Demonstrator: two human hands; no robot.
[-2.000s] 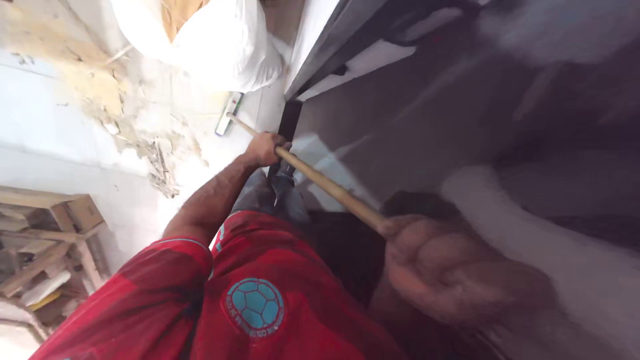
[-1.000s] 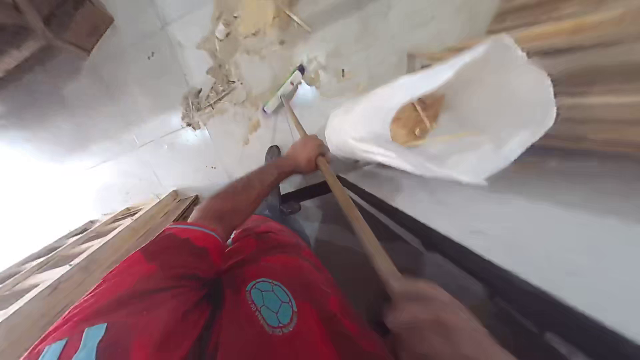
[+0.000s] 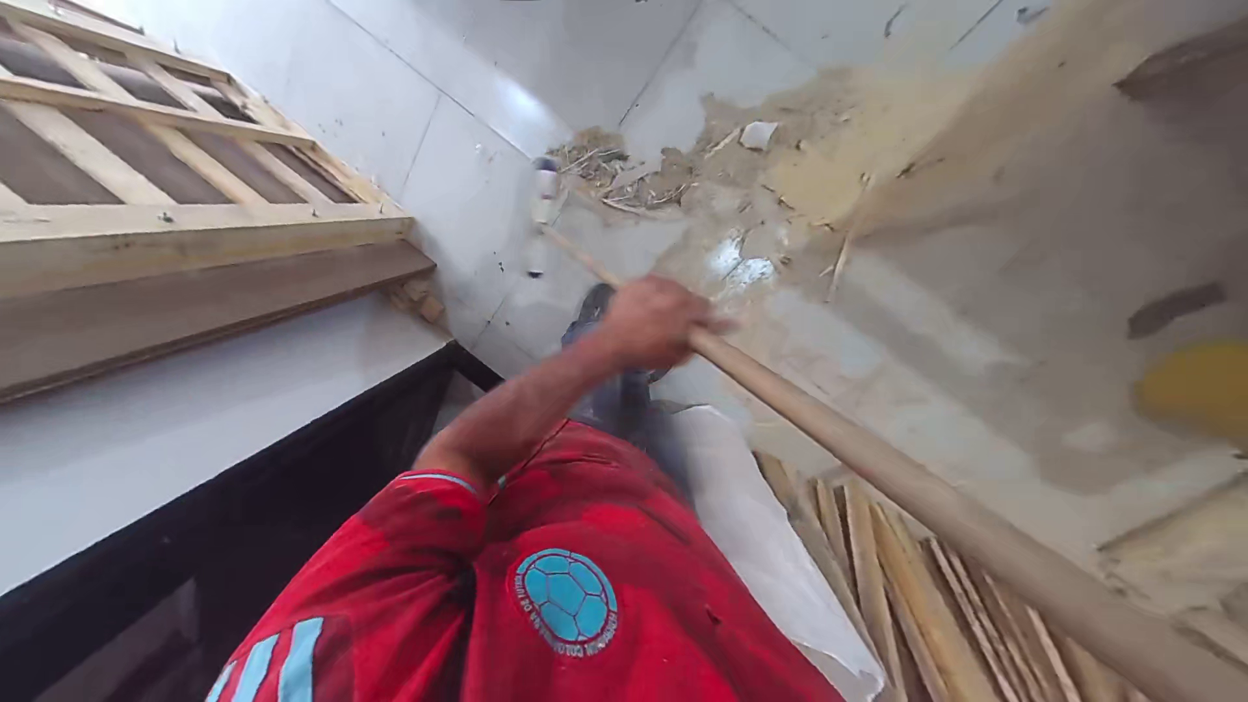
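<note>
My left hand (image 3: 658, 324) is closed around the long wooden handle (image 3: 877, 463) of a broom. The handle runs from the lower right edge of the view down to the narrow broom head (image 3: 542, 214) on the tiled floor. Just beside that head lies a heap of wood scraps and shavings (image 3: 624, 175). More sawdust and debris (image 3: 819, 146) spread over the floor to its right. My right hand is outside the view.
A slatted wooden frame (image 3: 195, 219) stands at the upper left, above a black-edged white surface (image 3: 224, 390). A white sack (image 3: 760, 536) is beside my legs, with wooden strips (image 3: 907, 575) to its right. A blurred yellow object (image 3: 1194, 390) is at the right.
The view has turned strongly. My left hand stays on the handle; my right hand, earlier on its upper part, is out of view. The broom head is now beside the scrap heap.
</note>
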